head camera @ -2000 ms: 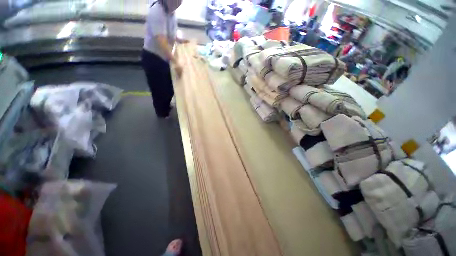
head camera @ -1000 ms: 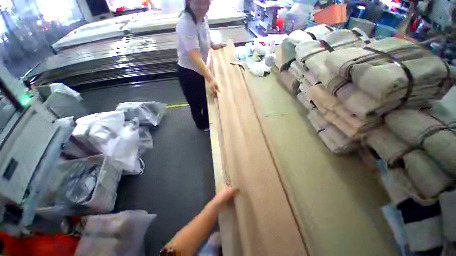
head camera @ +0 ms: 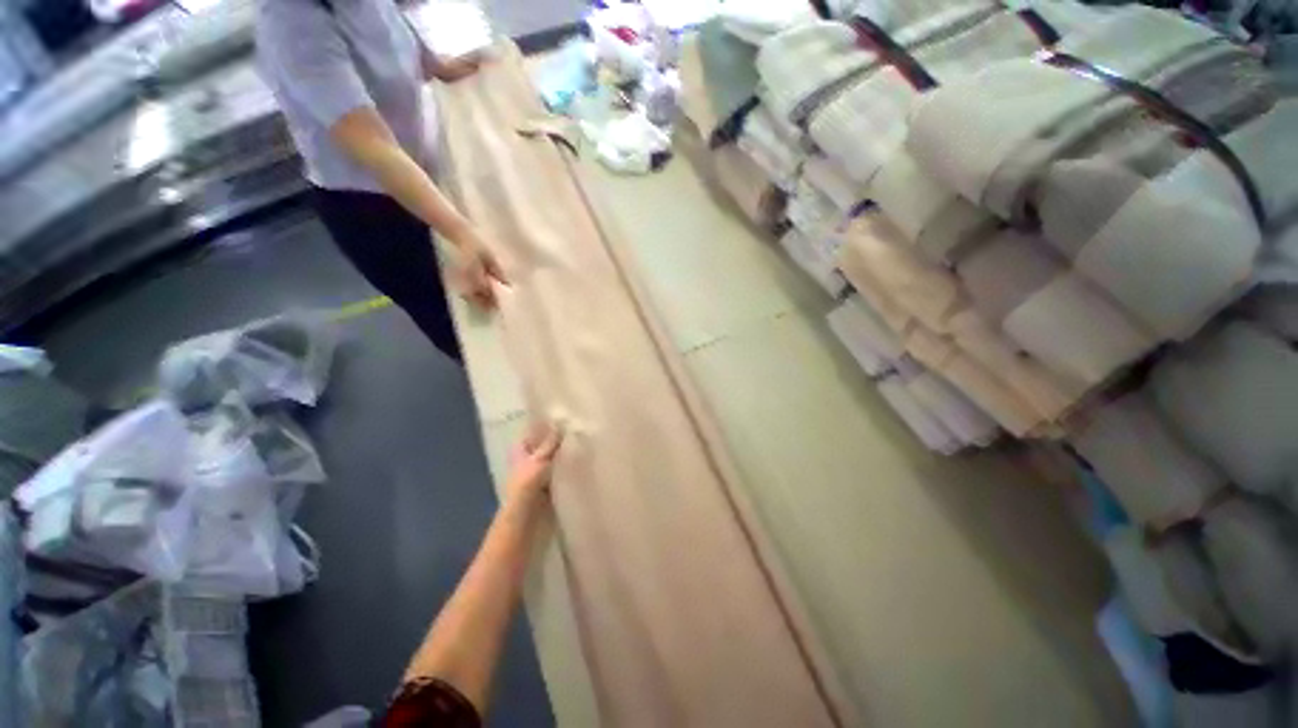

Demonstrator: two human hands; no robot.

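A beige-tan curtain panel (head camera: 626, 469) lies as a long strip along the pale yellow-beige table (head camera: 797, 469). My left hand (head camera: 534, 458) reaches in from the bottom and pinches the panel's left edge, where the cloth puckers. My right hand is not in view. Another person's hand (head camera: 481, 273) holds the same edge farther up, and that person's other hand (head camera: 456, 67) rests near the panel's far end.
Strapped, folded curtain bundles (head camera: 1096, 185) are stacked along the table's right side. A small heap of light scraps (head camera: 626, 135) lies at the far end. Crumpled plastic bags (head camera: 171, 484) are on the floor at left. Metal racks (head camera: 128, 157) stand behind the person (head camera: 328, 86).
My left hand, out of view two seconds ago, has moved farther up the panel's left edge, closer to the other person's hand. The view has moved nearer to the far end.
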